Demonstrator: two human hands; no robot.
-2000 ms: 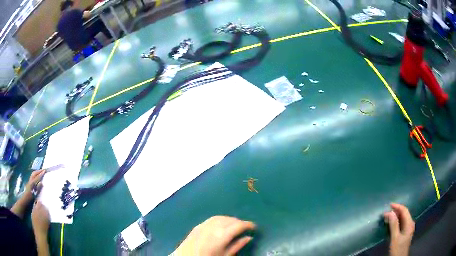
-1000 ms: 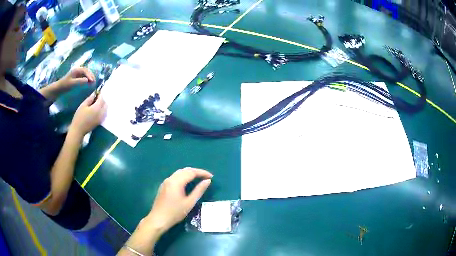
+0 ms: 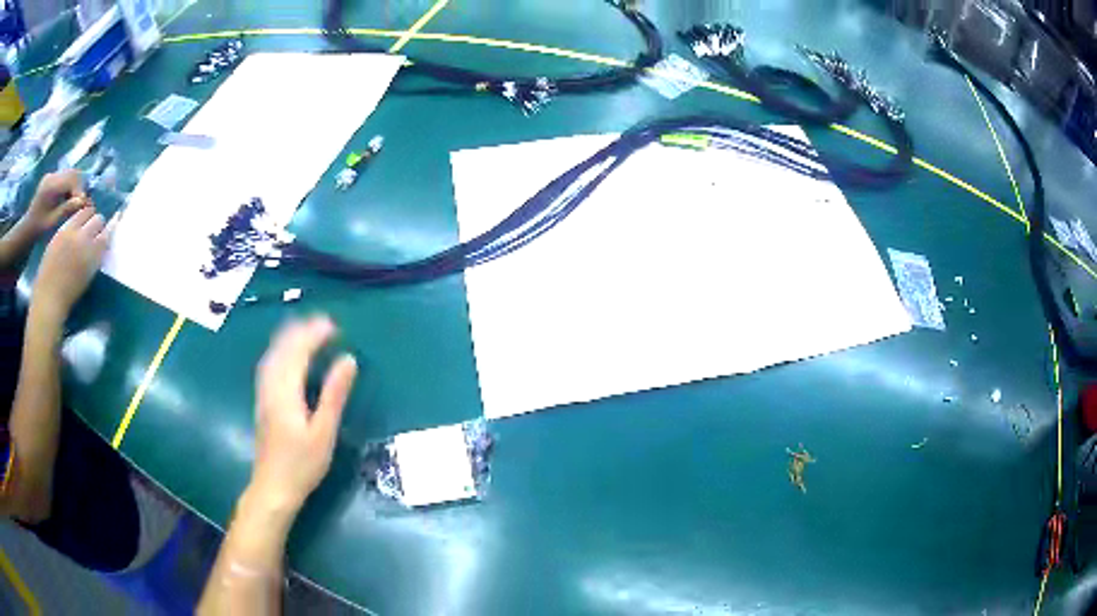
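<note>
My left hand (image 3: 295,403) is over the table at the lower left, blurred, thumb and fingers apart, empty. A thick black wire harness (image 3: 553,205) curves across a large white sheet (image 3: 686,277). Its left end fans into many small black connectors (image 3: 247,235) on a narrower white sheet (image 3: 301,108), just beyond my hand. A clear parts bag with a white label (image 3: 436,466) lies right of my hand. My right hand is not in view.
Another person's hands (image 3: 72,229) are at the left edge. More harnesses (image 3: 788,90) lie at the back. Rubber bands (image 3: 799,467), an empty plastic bag (image 3: 917,289), white scraps and orange scissors (image 3: 1055,542) lie to the right.
The view has swung left, then slightly back right. My left hand has moved forward, towards the connector end. My right hand, seen at first, has left the picture.
</note>
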